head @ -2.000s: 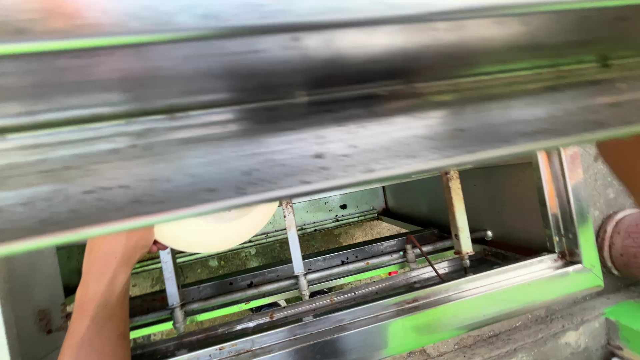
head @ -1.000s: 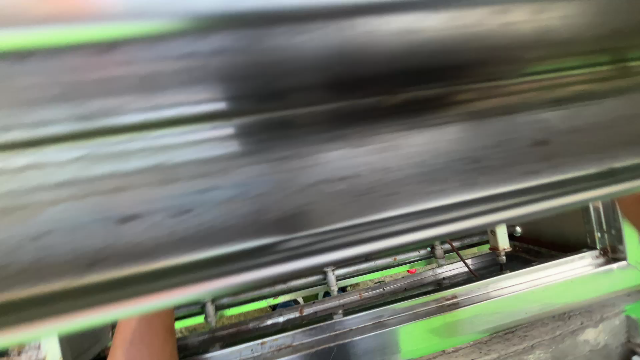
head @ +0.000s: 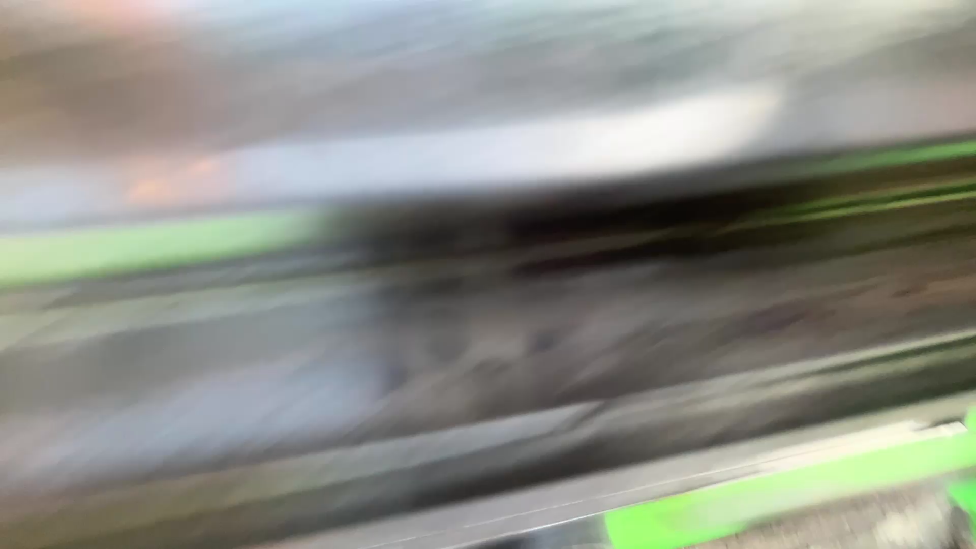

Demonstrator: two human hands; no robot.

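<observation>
A shiny metal panel (head: pixel 488 343), badly blurred, fills most of the head view and tilts up to the right. Neither my left hand nor my right hand can be made out. Whatever they hold is hidden or outside the picture. Along the panel's upper part runs a bright green strip (head: pixel 152 248) at the left, with a pale blurred band (head: pixel 534 149) above it. Beneath the panel, at the lower right, shows a metal frame edge with a bright green face (head: pixel 762 488).
Rough grey ground (head: pixel 862 515) shows below the green frame face at the bottom right. Another bright green piece (head: pixel 964 496) lies at the right edge. The upper part is too blurred to identify.
The metal panel now covers the slatted opening that showed below it. The forearm at the lower left has gone from sight, and so has the pale round object seen two seconds ago.
</observation>
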